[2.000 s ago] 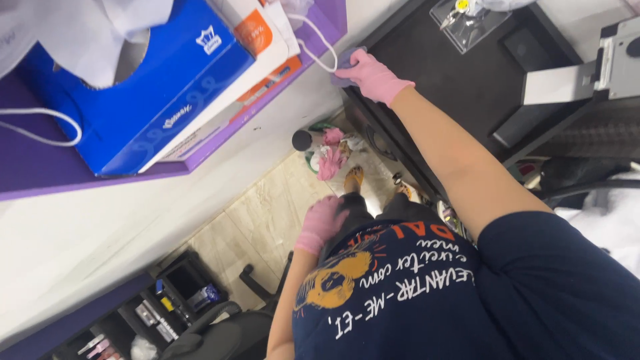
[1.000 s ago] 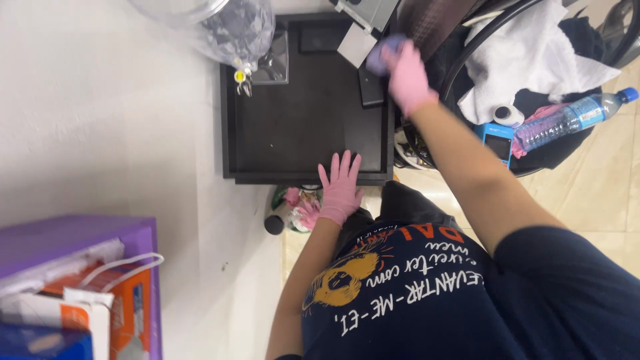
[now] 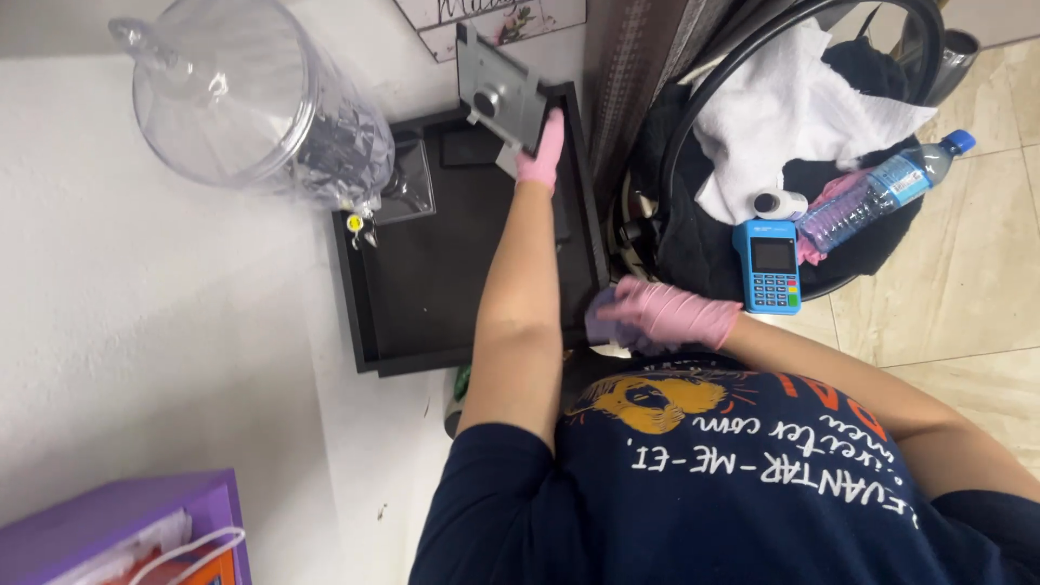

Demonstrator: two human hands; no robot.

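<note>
My left hand (image 3: 543, 154), in a pink glove, grips the lower edge of a grey flat device or stand (image 3: 500, 93) with a round knob, held tilted over the far end of a black tabletop with a raised rim (image 3: 431, 284). A white card (image 3: 508, 160) lies beneath it. My right hand (image 3: 670, 313), also gloved in pink, holds a bunched purple cloth (image 3: 605, 317) against the tabletop's near right corner. A clear acrylic holder (image 3: 410, 183) sits at the tabletop's left side. A dark flat item near the right rim is partly hidden by my left forearm.
A large clear lidded jar (image 3: 227, 97) stands at the left, beside a yellow smiley keychain (image 3: 355, 222). Right of the tabletop, a black round seat bears a white towel (image 3: 780, 106), a blue card terminal (image 3: 772, 264), a small bottle (image 3: 780, 204) and a plastic water bottle (image 3: 881, 195). A purple shelf (image 3: 122, 520) is at lower left.
My left hand has gone from the tabletop's near edge to the grey device, which is now tilted. My right hand and the cloth have come from the far right rim to the near right corner.
</note>
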